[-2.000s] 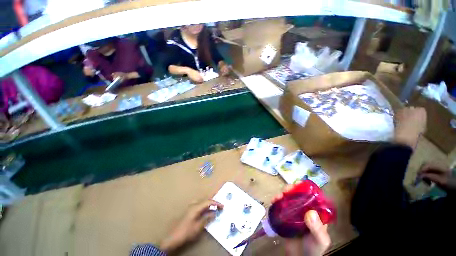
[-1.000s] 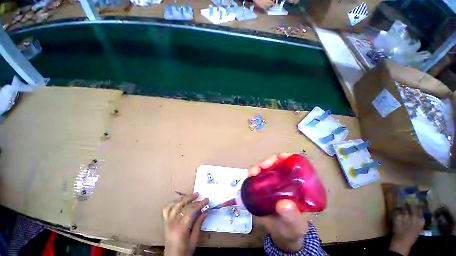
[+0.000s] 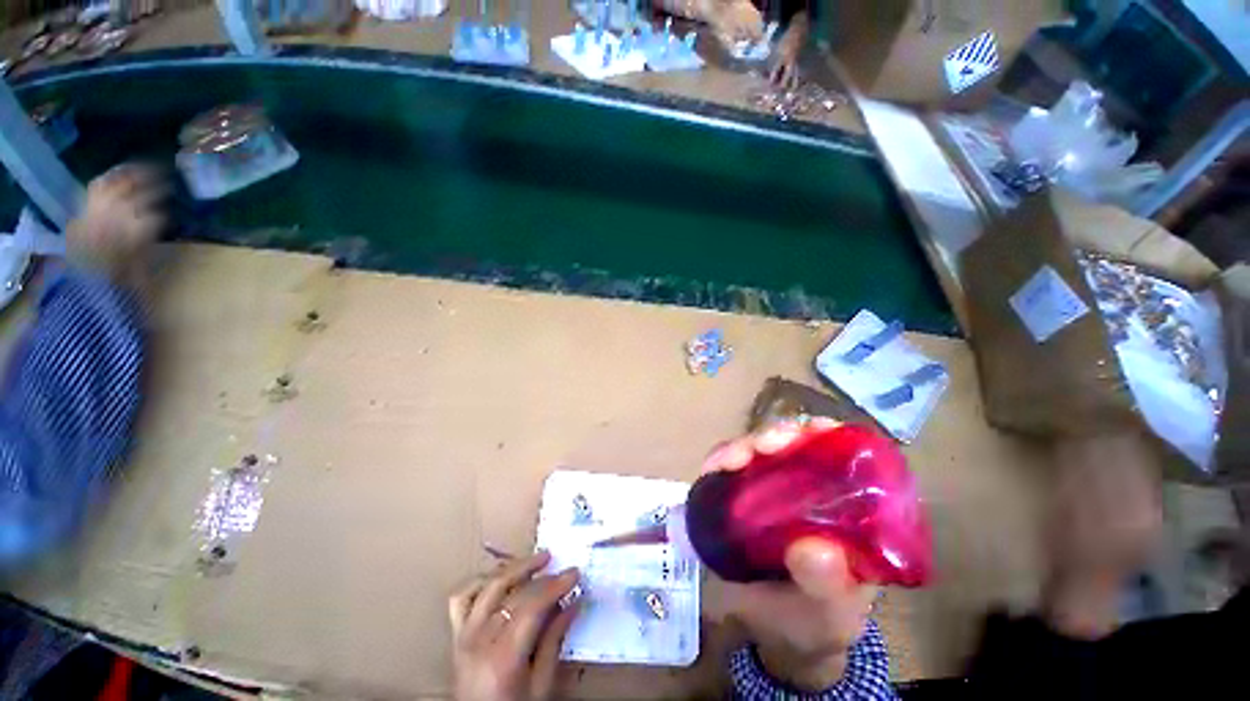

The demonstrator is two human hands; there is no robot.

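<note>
A white square plate [image 3: 624, 633] with small silvery metal pieces lies on the bench in front of me. My left hand [image 3: 510, 623] rests at its left edge, thumb and fingertips pinching a small silvery piece [image 3: 570, 597]. My right hand [image 3: 809, 596] grips a translucent red squeeze bottle [image 3: 839, 504], tilted so its thin dark nozzle [image 3: 631, 538] points left over the plate. The nozzle tip is above the plate's upper middle. Part of the plate's right side is hidden by the bottle's collar. Whether liquid comes out cannot be seen.
Another white plate [image 3: 916, 379] with blue parts lies right, near a brown object [image 3: 795, 400]. A loose parts pile [image 3: 707, 352] lies beyond. A parts carton [image 3: 1021, 329] stands right. The green conveyor [image 3: 548, 178] carries a loaded plate [image 3: 233, 154]. Other people's arms [image 3: 69, 397] reach in left and right.
My right hand and bottle have shifted slightly right and the nozzle is higher on the plate. One of the two right-hand plates is gone from its place; a person's arm has appeared at left.
</note>
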